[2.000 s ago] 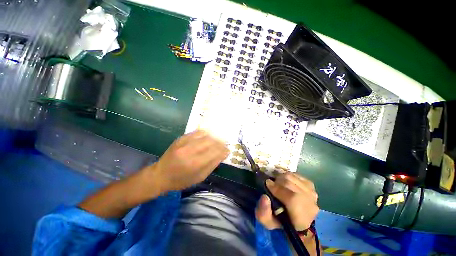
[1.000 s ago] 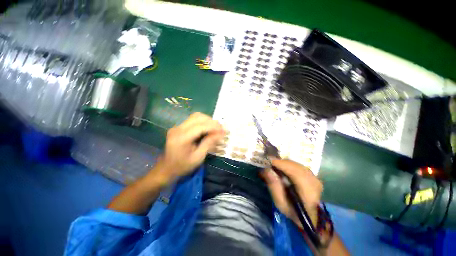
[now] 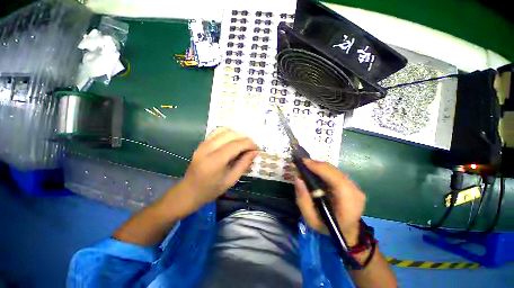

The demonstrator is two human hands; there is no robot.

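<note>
My right hand (image 3: 335,197) holds the black soldering iron (image 3: 315,183), its thin tip pointing up-left over the white component sheet (image 3: 242,121). My left hand (image 3: 220,163) is at the sheet's lower left edge, thumb and forefinger bent close together. A thin solder wire (image 3: 152,147) runs from the silvery spool (image 3: 79,115) to my left hand; its end is hidden or too small to see. Rows of small dark components (image 3: 259,47) cover the upper sheet, and tan ones (image 3: 273,164) lie near its lower edge. Whether a board is in my left fingertips cannot be told.
The black fan (image 3: 321,79) stands on the sheet's right. Beyond it are a tray of grey small parts (image 3: 408,98) and a black station (image 3: 476,124). Left are gold slivers (image 3: 155,112), a blue-white cluster (image 3: 204,48), a plastic bag (image 3: 101,56) and clear trays (image 3: 28,95).
The view has shifted. My left hand has gone from flatter fingers to a bent thumb and forefinger. The iron's tip now points farther up the sheet, near the dark components. The wire shows more clearly.
</note>
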